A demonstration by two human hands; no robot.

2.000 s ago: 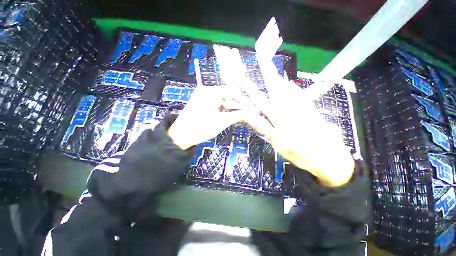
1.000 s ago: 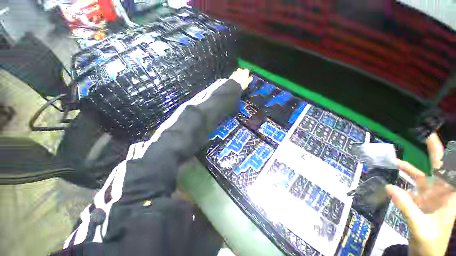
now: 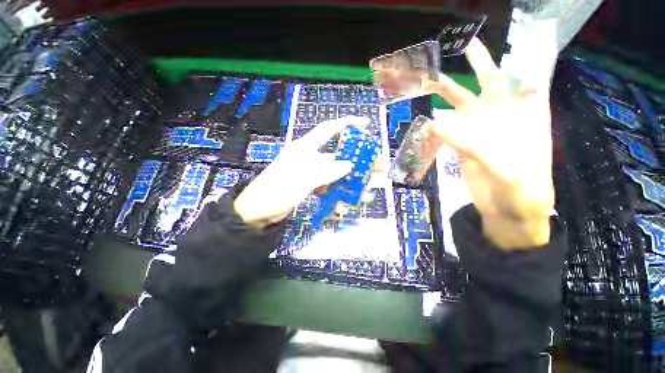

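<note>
My left hand [image 3: 295, 175] holds a blue circuit board [image 3: 355, 156] between thumb and fingers, above a sticker sheet [image 3: 310, 102] lying on the black tray. My right hand [image 3: 503, 138] is raised to the right of the board with fingers spread. Small see-through film pieces hang from its fingertips: one brownish piece [image 3: 408, 71] at upper left, a dark one with slots [image 3: 463, 36] above it, and another [image 3: 414, 151] close to the board's right side. The right hand is overexposed, so finger detail is partly lost.
The black tray [image 3: 120, 232] holds blue boards in pockets at left and right. A tall tray stack [image 3: 87, 124] stands left; another [image 3: 594, 240] with blue boards stands right. The bench's green edge [image 3: 219, 69] runs behind. A pale slanting bar [image 3: 576, 25] is at upper right.
The view has swung back over the tray. My left hand has left the tray's far left corner and now holds a blue board. My right hand is raised, with film pieces on its fingertips.
</note>
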